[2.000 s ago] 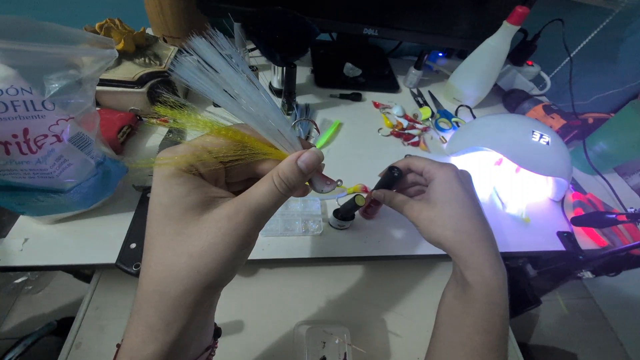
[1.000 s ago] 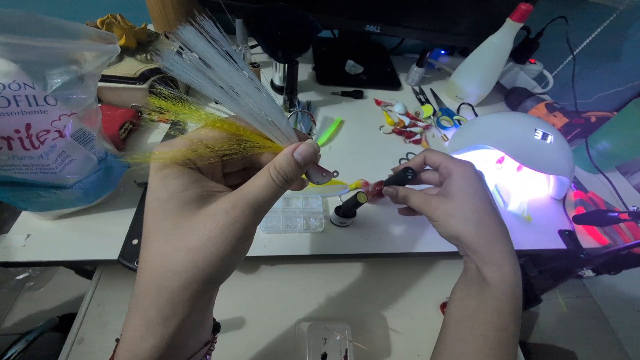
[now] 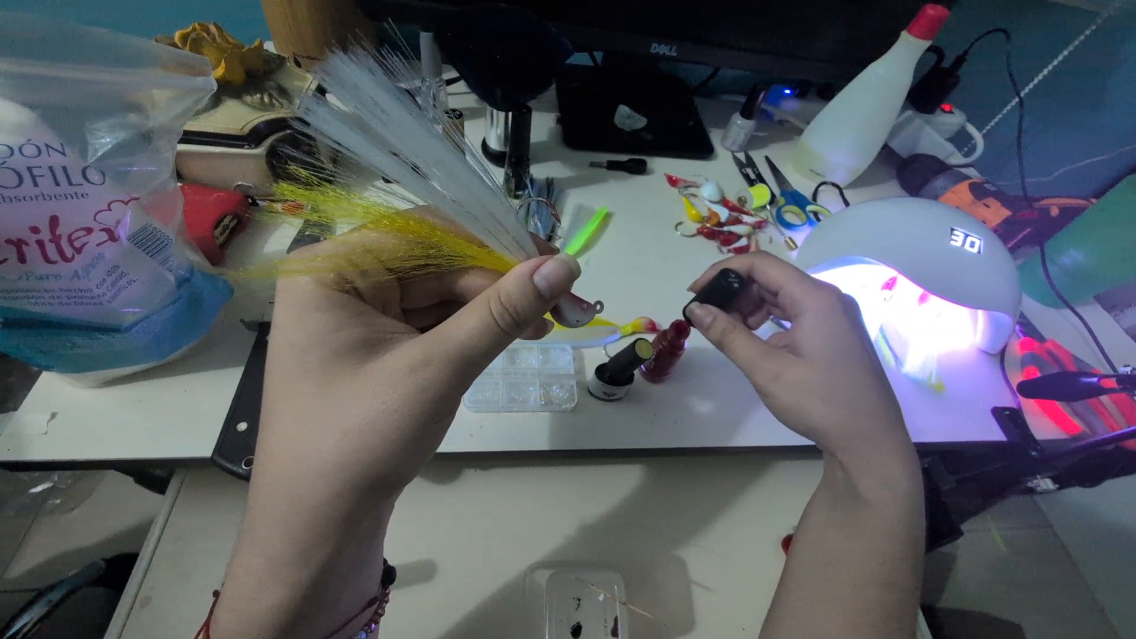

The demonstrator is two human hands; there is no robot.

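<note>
My left hand (image 3: 399, 346) pinches a fishing jig by its painted head (image 3: 575, 309), with white and yellow fibres (image 3: 417, 151) fanning up and left behind it. Between the fingers of my right hand (image 3: 781, 328) is the black cap (image 3: 715, 293) of a nail polish bottle, at the mouth of the red bottle (image 3: 666, 353), which stands on the desk. Whether the cap's brush is inside the bottle cannot be told. A second small bottle with a black cap (image 3: 612, 373) stands just left of it. Behind them lies a jig with a red and yellow head (image 3: 641, 327).
A lit white UV lamp (image 3: 914, 231) stands on the right, with jigs inside. Several painted jig heads (image 3: 719, 217) and scissors (image 3: 792, 200) lie behind. A clear compartment box (image 3: 522, 380) is at centre, a cotton bag (image 3: 98, 222) at left, a small plastic tray (image 3: 577, 603) in front.
My right hand moved left with the black cap toward the red bottle, then shifted slightly back right. My left hand keeps its hold on the jig, nearly in place.
</note>
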